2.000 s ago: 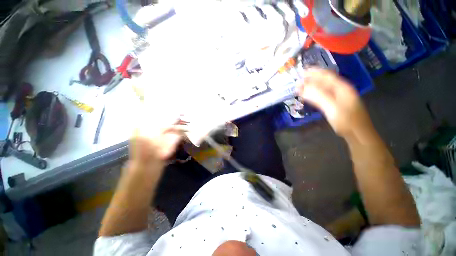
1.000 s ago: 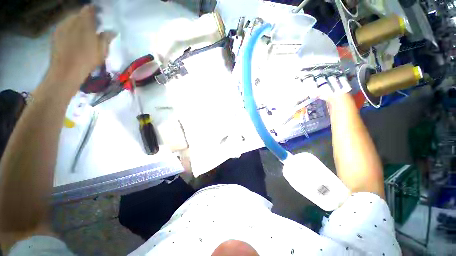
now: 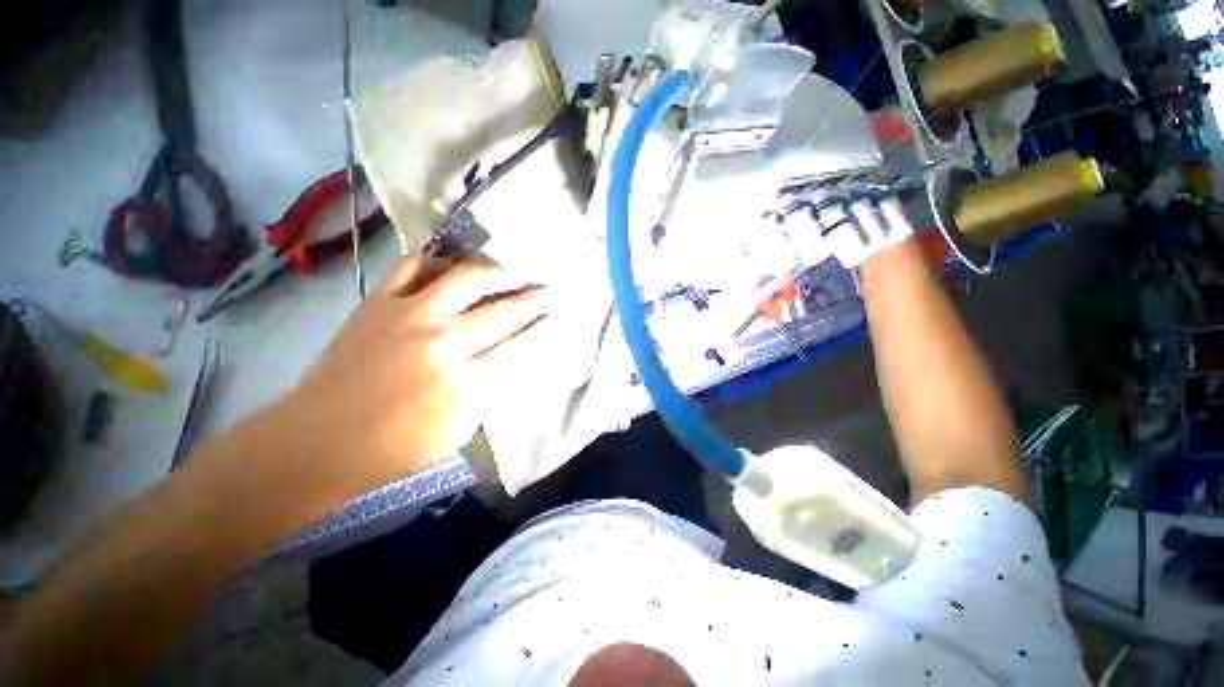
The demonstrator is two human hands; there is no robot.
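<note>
The white overlock machine (image 3: 732, 228) stands in front of me under bright glare. My left hand (image 3: 416, 356) lies at the left of the machine, over the pale cloth plate or cover (image 3: 537, 403); its fingertips are lost in glare, so I cannot tell if it holds anything. My right hand is hidden at the machine's right end, behind the row of tension knobs (image 3: 859, 222); only the wrist and forearm show. The gooseneck lamp's blue arm (image 3: 631, 269) curves over the machine front, with its cream head (image 3: 826, 517) near my body.
Red-handled pliers (image 3: 302, 235), large scissors (image 3: 175, 201), tweezers (image 3: 197, 403) and a small yellow screwdriver (image 3: 124, 362) lie at the left. Thread cones (image 3: 1027, 208) stand at the right. An orange-tipped tool (image 3: 775, 306) lies by the machine front. The ruler strip (image 3: 389, 503) edges the table.
My left hand has come from the far left of the table to the machine's left side. The black-and-yellow screwdriver no longer shows. The lamp has swung off the machine since the earliest frame.
</note>
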